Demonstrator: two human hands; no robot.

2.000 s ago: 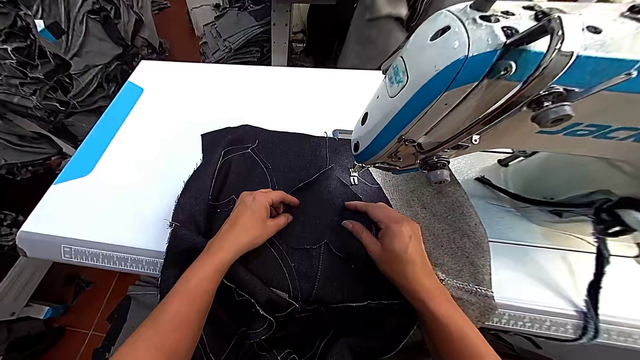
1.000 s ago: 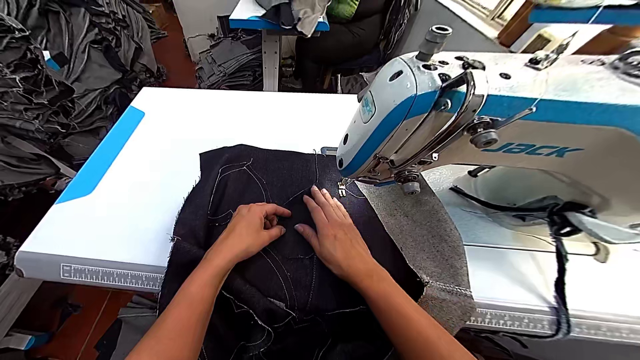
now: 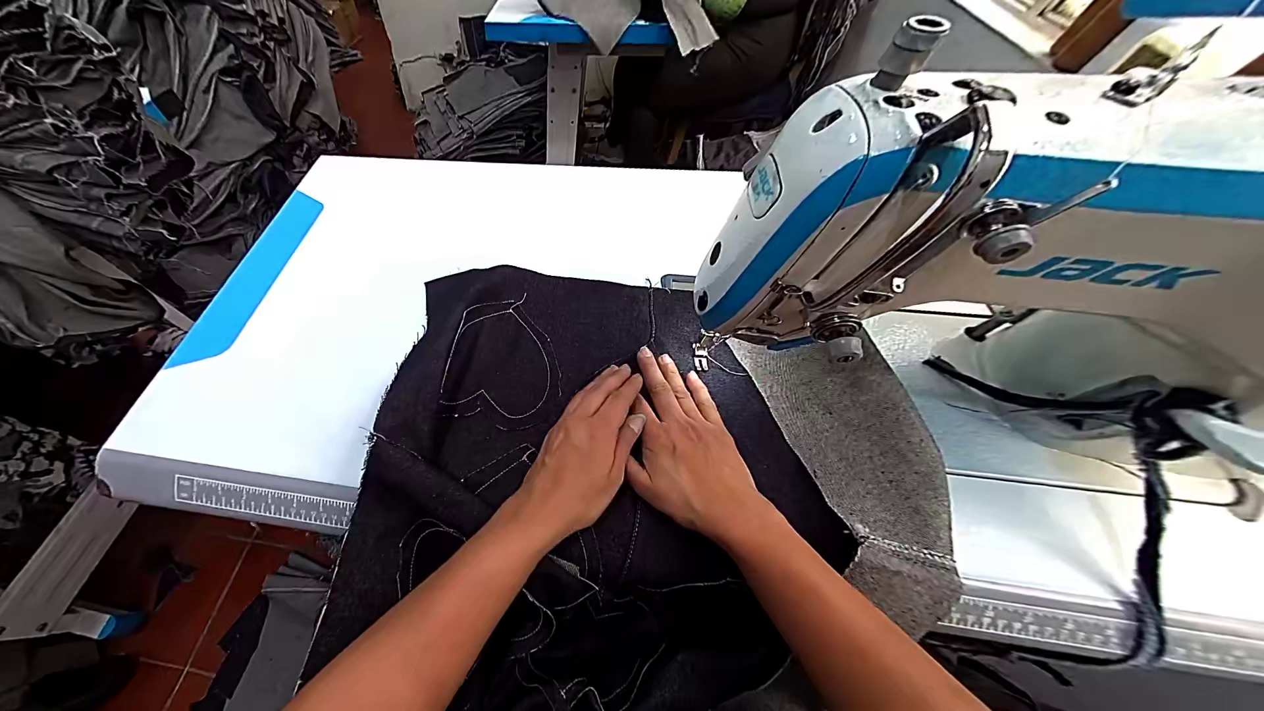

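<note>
Dark denim fabric with light stitched outlines lies over the table's front edge and under the presser foot area of a Jack sewing machine. Flat on this cloth rests my left hand, its fingers pointing up and to the right. My right hand presses beside it, the two touching near the fingertips and thumbs. Neither hand pinches anything. The metal presser foot is just above and right of my right fingertips. A grey fabric piece extends from under the denim on the right.
The white sewing table has a ruler strip along its front edge. Heaped dark fabric lies at the left. Dark cord hangs at the right. Behind are stacked cloth, another table and a seated person's dark-clothed legs.
My hands, apart two seconds ago, have come together on the denim. The left hand's fingers, curled in both earlier frames, are now laid flatter. The view has shifted.
</note>
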